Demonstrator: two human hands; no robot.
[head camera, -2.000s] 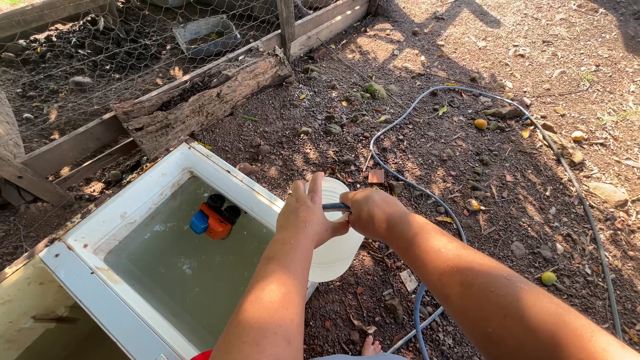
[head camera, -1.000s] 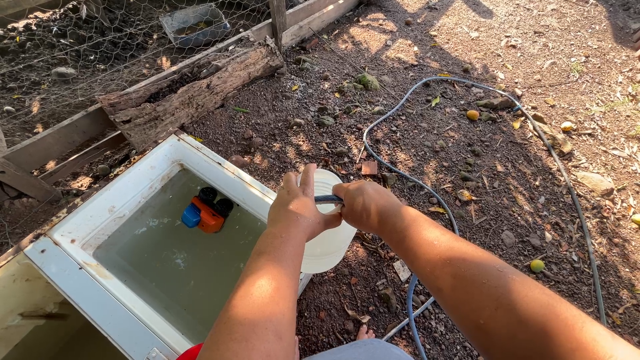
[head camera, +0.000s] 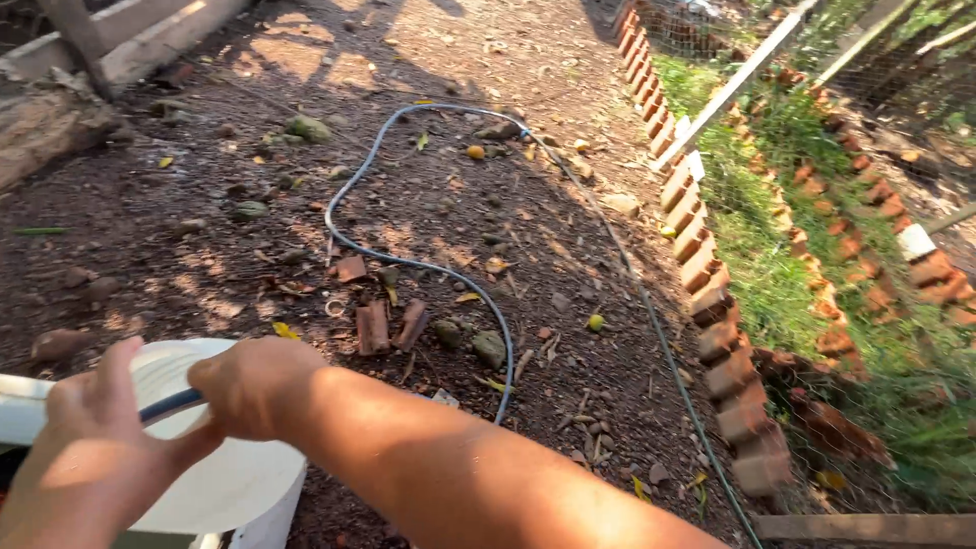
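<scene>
At the lower left, my left hand (head camera: 103, 442) and my right hand (head camera: 255, 385) both grip a short dark blue stretch of hose (head camera: 169, 405) above a white plastic bucket (head camera: 221, 480). The bucket holds pale, cloudy liquid. Beyond my right arm, a blue-grey garden hose (head camera: 450, 273) curves over the ground and joins a thinner greenish hose (head camera: 648, 305) near a stone. A white rim (head camera: 19, 400) of the water-filled container shows at the left edge; most of that container is out of view.
Broken tile pieces (head camera: 374, 328), stones (head camera: 488, 348) and fallen fruit (head camera: 595, 322) lie on the soil. A row of upright clay tiles (head camera: 709, 293) borders grass and wire netting on the right. A log (head camera: 46, 130) and wooden boards (head camera: 152, 38) are at the upper left.
The view has swung strongly to the right, bringing the tile border into sight and most of the water-filled container out of it. Both hands still hold the hose over the bucket.
</scene>
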